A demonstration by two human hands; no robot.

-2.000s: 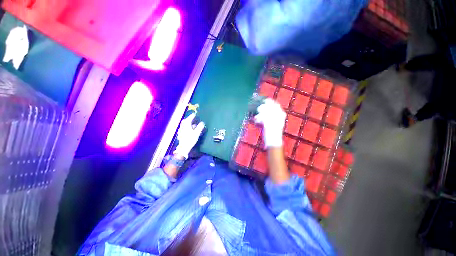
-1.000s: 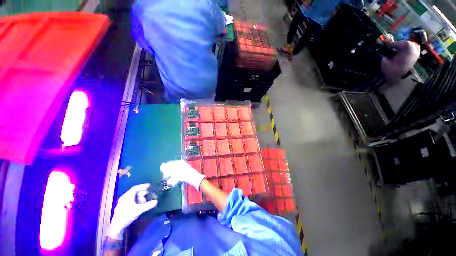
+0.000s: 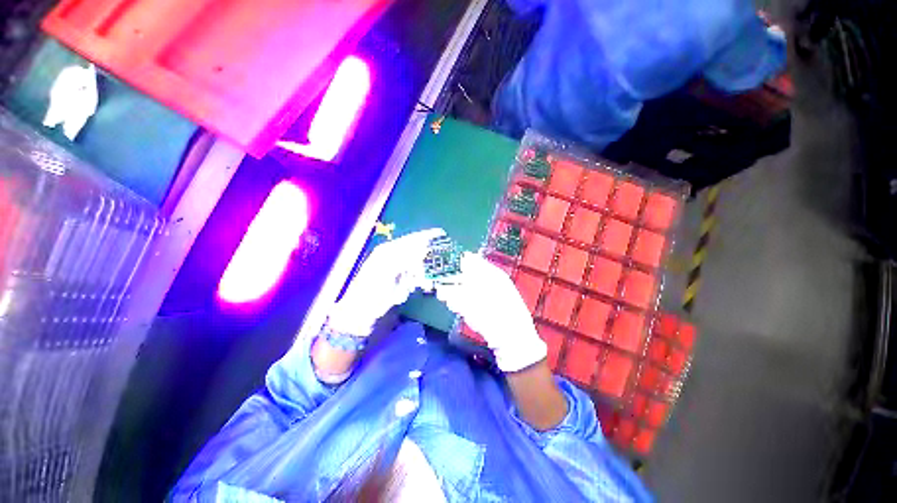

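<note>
A small dark green PCB (image 3: 443, 259) is held between my two white-gloved hands above the green mat (image 3: 454, 182). My left hand (image 3: 387, 278) grips its left side, and my right hand (image 3: 492, 307) has its fingertips at its lower right edge. The clear blister tray (image 3: 629, 175) with pink-red foam pads (image 3: 573, 254) lies right of the mat. Three green boards (image 3: 523, 201) sit in its left column, towards the far end. My right hand covers part of the tray's near left corner.
Magenta-lit lamps (image 3: 264, 244) and an orange-red tray (image 3: 211, 64) stand over the belt at left. Stacked clear trays (image 3: 74, 324) are at far left. A white glove (image 3: 71, 100) lies on a green surface. A blue-coated person (image 3: 615, 64) stands beyond the mat.
Since one second ago, the view has turned and shifted left. Both hands hold the board closer together and it now shows its patterned face. The three boards in the tray are unchanged.
</note>
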